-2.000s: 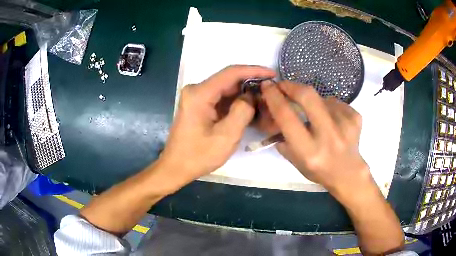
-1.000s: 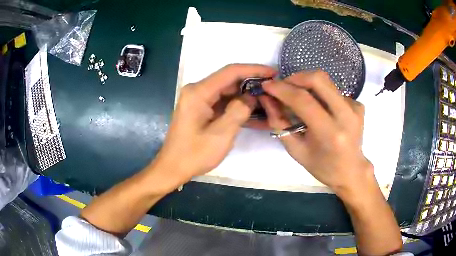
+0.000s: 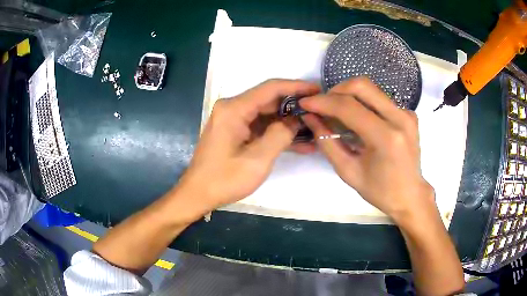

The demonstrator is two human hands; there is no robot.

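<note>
My left hand holds a small dark watch case with a silver rim above the white work sheet. The fingers of both hands hide most of the case. My right hand has its thumb and forefinger at the right side of the case. Tweezers lie in my right hand, with a slim silver end showing left of the palm. Whether my right fingertips pinch a small part is too blurred to tell.
A round screw tray is on the sheet behind my right hand. An orange electric screwdriver is at upper right, a component tray far right. At left are a second case, small loose parts, a zip bag and a perforated tray.
My right fingers have shifted slightly at the case, and the tweezers have turned in my right hand, showing less of their length. The case has tilted a little in my left hand.
</note>
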